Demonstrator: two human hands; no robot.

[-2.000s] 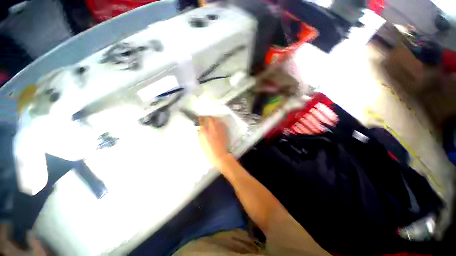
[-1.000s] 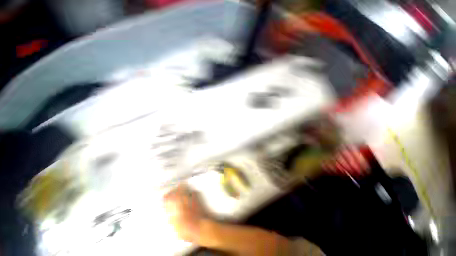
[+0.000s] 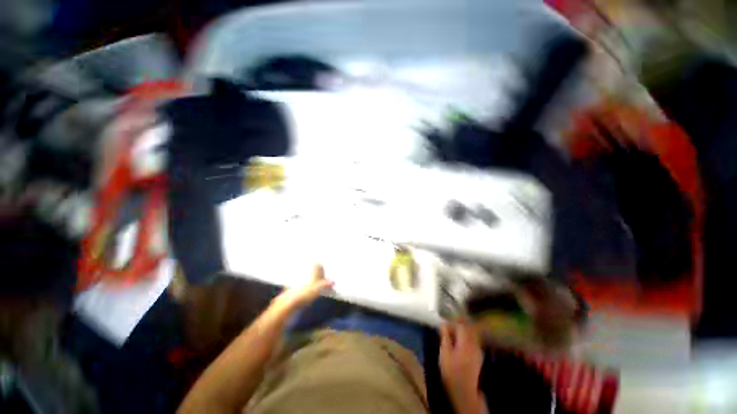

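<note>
The picture is blurred. My left hand [image 3: 309, 288] is at the front edge of the white sewing table [image 3: 263, 247], with nothing visible held in it; its fingers are not clear. My right hand [image 3: 461, 349] is low at the front right, beside the brown accessory tray [image 3: 529, 311]; its fingertips are blurred and I cannot tell whether it holds anything. Yellow-and-black pliers [image 3: 403, 269] lie on the table between my hands. The white sewing machine [image 3: 497, 212] stands behind them, its outline washed out by glare.
Dark cloth [image 3: 194, 190] hangs at the table's left side. An orange-red basket [image 3: 121, 218] is at the left, with a white sheet [image 3: 125, 303] below it. Another orange-red basket [image 3: 679, 194] is at the right. A pale blue-grey trough [image 3: 364, 36] runs along the back.
The view has swung round and levelled, bringing the left-side basket and dark cloth into view. My left hand has come into view at the table edge. My right hand is now beside the accessory tray.
</note>
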